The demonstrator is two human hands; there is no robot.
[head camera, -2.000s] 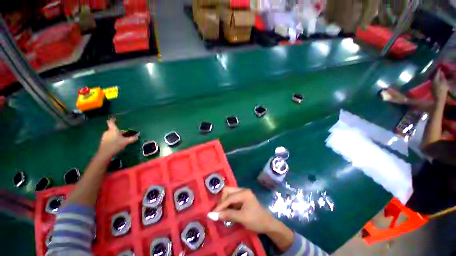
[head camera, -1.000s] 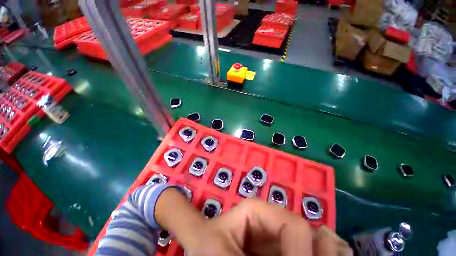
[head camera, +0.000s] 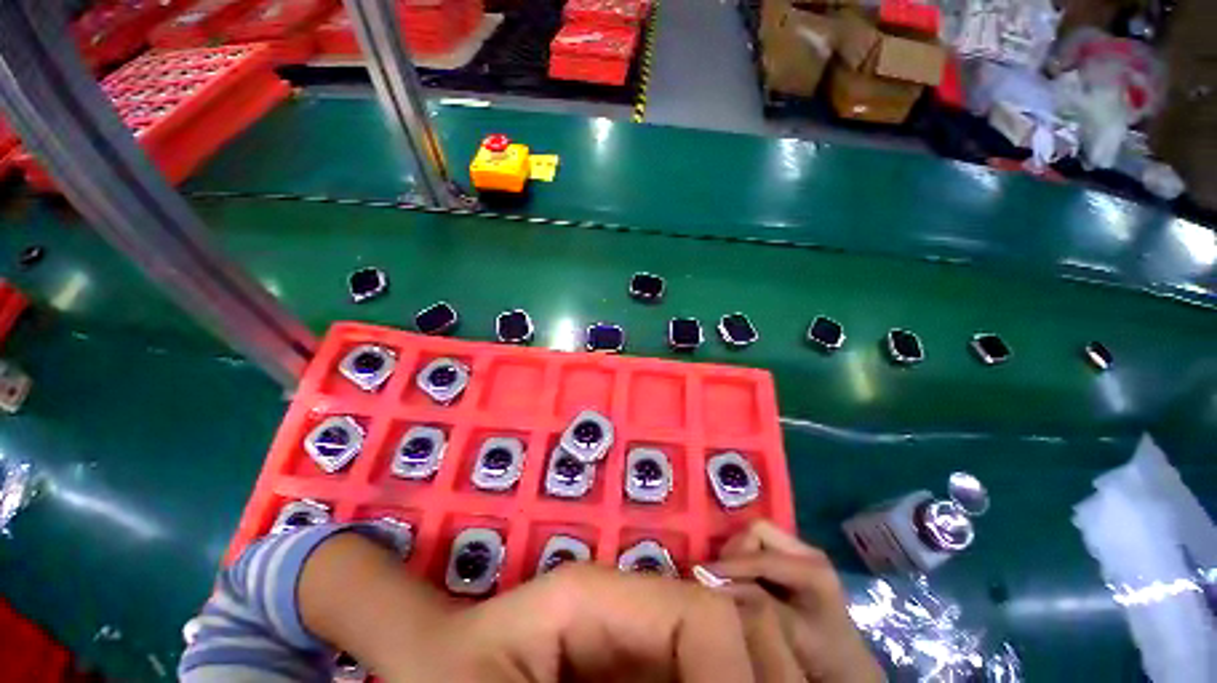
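Note:
A red tray (head camera: 534, 380) with square pockets lies in front of me, with watch bodies (head camera: 498, 463) in many pockets, sensor side up. Two watch bodies overlap at one pocket (head camera: 587, 436). My left hand (head camera: 601, 627) is large and close to the camera over the tray's near part, its fingers curled; what it holds is hidden. My right hand (head camera: 790, 587) is against it at the tray's right side, fingers pinched, with a small white wiping cloth (head camera: 710, 576) showing at the fingertips.
Several dark-screened watches (head camera: 737, 328) lie on the green belt (head camera: 561, 254) beyond the tray. An open whitish bottle (head camera: 908, 531) stands right, near shiny film scraps (head camera: 921, 627) and a white sheet (head camera: 1148, 534). A metal post (head camera: 174, 227) rises left; a yellow stop button box (head camera: 499, 167) sits beyond.
My left hand has come back from the watches on the belt to meet my right hand over the tray. The view swung left, then partly back right.

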